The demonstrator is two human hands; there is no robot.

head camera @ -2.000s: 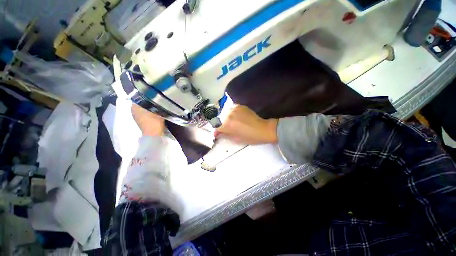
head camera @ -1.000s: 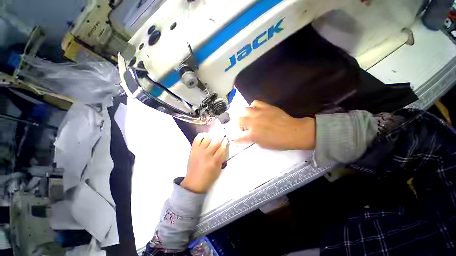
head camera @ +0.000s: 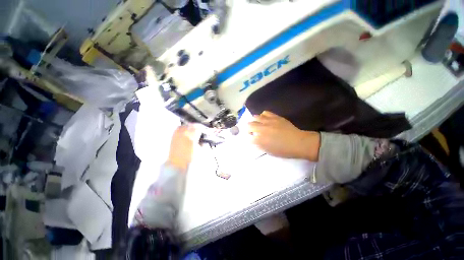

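The white sewing machine with a blue stripe stands over the white table. Its presser foot and needle area is washed out by lamp glare. My left hand is left of the needle, blurred, its fingertips lost in the glare; I cannot tell whether it grips anything. My right hand lies right of the needle, fingers bent down at a pale piece; its grip is unclear. A small dark bit of fabric shows between the hands by the foot. The stacked dark panels lie under the machine arm.
A long dark strip of fabric hangs along the table's left side beside loose white pieces. The measuring tape runs along the front edge. A thin dark thread-like line with a small tag-like bit lies on the table.
My left hand has moved away from the needle, to the left and up. My right hand has stayed beside the needle. Less of the dark piece shows by the foot than two seconds ago.
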